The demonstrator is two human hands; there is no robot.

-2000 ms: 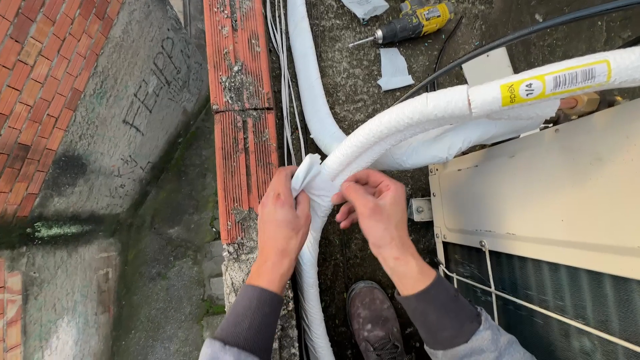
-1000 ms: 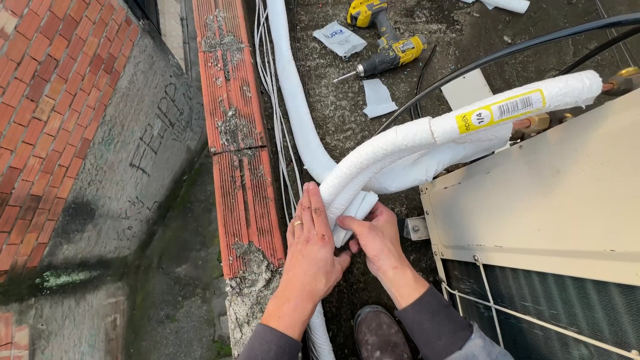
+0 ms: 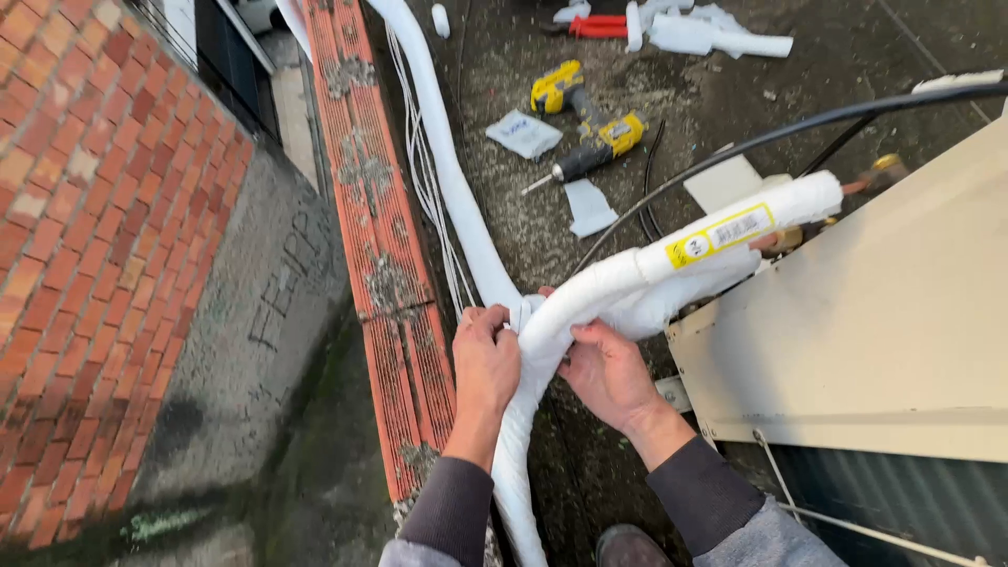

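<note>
White insulated pipes (image 3: 598, 283) meet in a wrapped bundle that runs down between my arms. My left hand (image 3: 487, 354) pinches white wrapping tape (image 3: 521, 313) at the left side of the junction. Around the right side and underside curls my right hand (image 3: 610, 374), with some fingertips showing behind the bundle; whether it also has tape is hidden. A yellow label with a barcode is on the upper pipe, which ends near brass fittings (image 3: 787, 239).
A yellow and black cordless drill (image 3: 594, 142) lies on the rough floor among white scraps (image 3: 591, 209). Farther back are red-handled pliers (image 3: 602, 26). A hollow-brick ledge (image 3: 394, 315) borders the left side; a beige metal unit (image 3: 858, 315) stands right. A black cable (image 3: 732, 150) arches across.
My left hand has gone from lying flat along the bundle to pinching at its left side. My right hand has moved from the folded tape in front to the bundle's right side and underside.
</note>
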